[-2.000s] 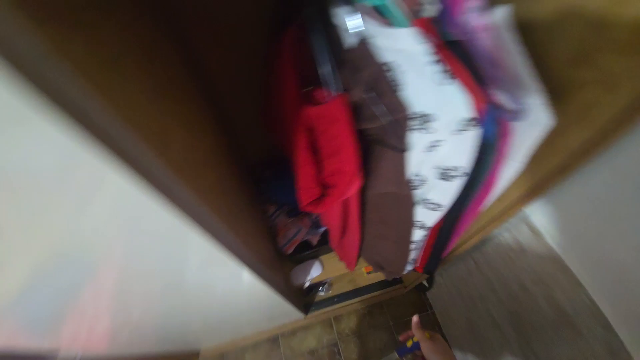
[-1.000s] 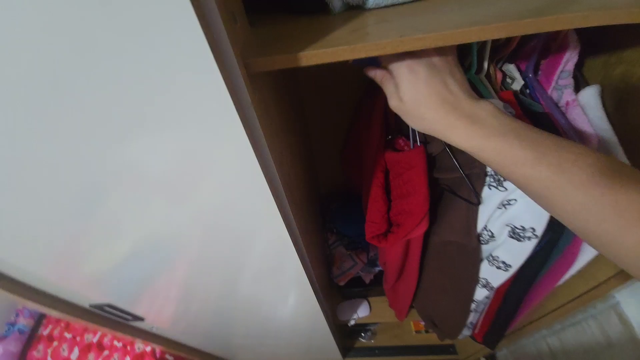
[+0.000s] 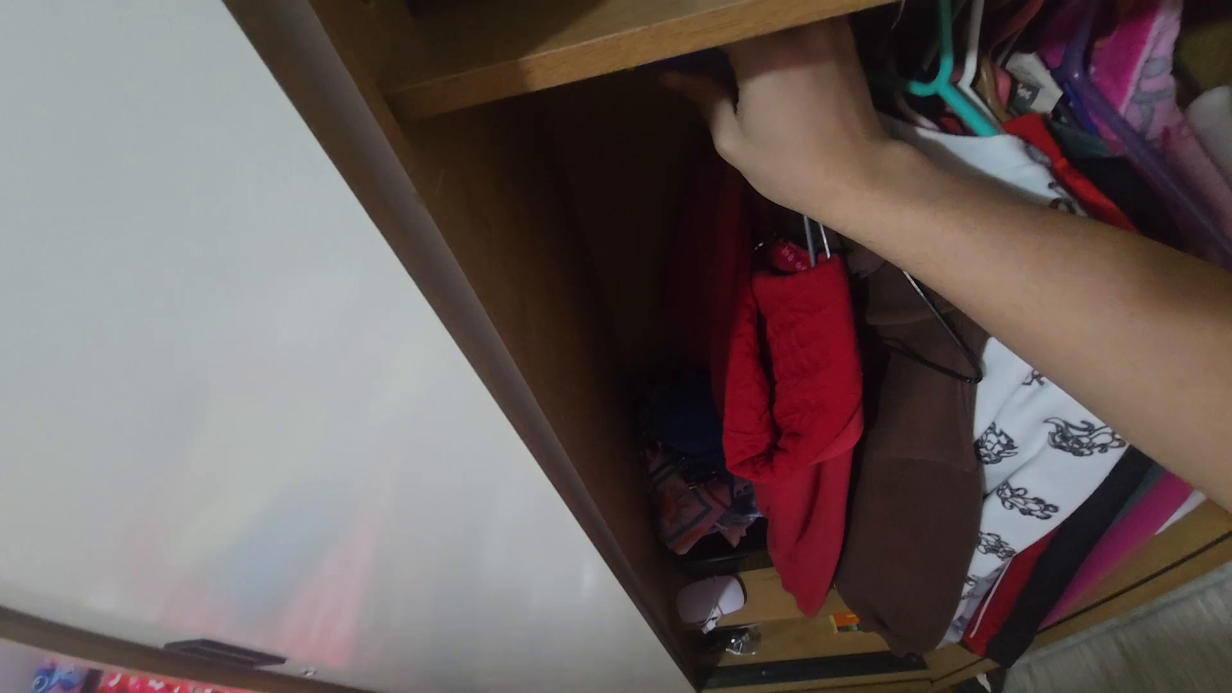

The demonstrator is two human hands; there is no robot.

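Note:
My right hand [image 3: 789,106] reaches in from the right, up under the front edge of a wooden shelf [image 3: 616,48]. Its thumb points left beside something dark blue, and the shelf and shadow hide the other fingers, so its grip cannot be told. Just below the wrist hang a red garment [image 3: 804,385] with metal hanger wires at its top and a brown garment [image 3: 914,510]. Beneath my forearm is a white garment with black printed figures [image 3: 1025,500]. A teal plastic hanger [image 3: 948,82] and a purple hanger [image 3: 1136,135] are right of the hand. My left hand is not in view.
A glossy white wardrobe door [image 3: 318,385] with a dark recessed handle [image 3: 226,654] fills the left. Folded clothes [image 3: 693,491] lie low inside the wardrobe. A pale rounded object [image 3: 712,599] and a small orange item [image 3: 845,623] are near the bottom.
Two seconds ago a hand was low in the view with a small blue and yellow thing; one second ago my right hand was up under the shelf, where it remains. The view has shifted.

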